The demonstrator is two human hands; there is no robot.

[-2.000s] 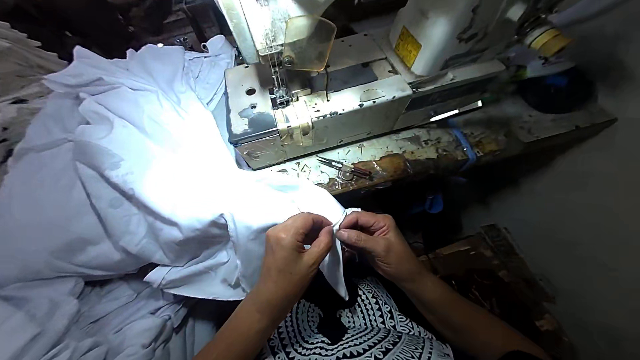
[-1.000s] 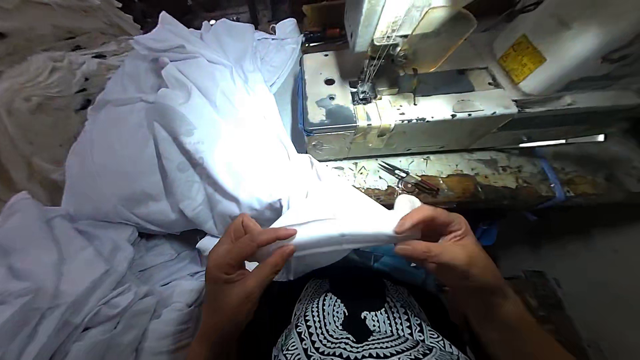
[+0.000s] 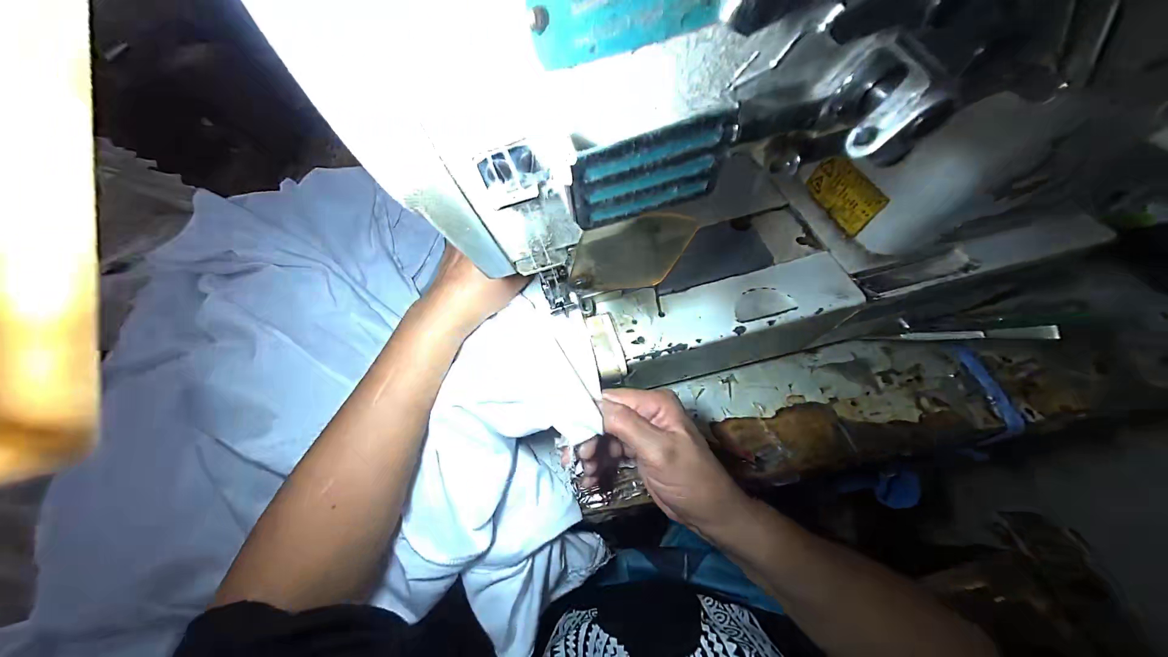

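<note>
White fabric (image 3: 274, 301) spreads from the left side across to an industrial sewing machine (image 3: 757, 301). Its edge lies under the presser foot (image 3: 555, 290). My left hand (image 3: 479, 278) is behind the foot, beside the machine head; its fingers are hidden, so its hold on the cloth cannot be told. In front of the foot, my right hand (image 3: 652, 447) pinches the near end of the fabric edge between thumb and fingers. Scissors (image 3: 607, 479) appear partly hidden beside and under that hand.
The worn machine table edge (image 3: 785, 429) runs to the right, with a blue strip (image 3: 990, 388) tied round it. A bright, blurred upright object (image 3: 46, 228) fills the far left. The machine head hangs close above my left hand.
Both hands held the fabric in front of the machine; now its edge is under the presser foot, with my left hand behind it. The view has moved closer to the machine.
</note>
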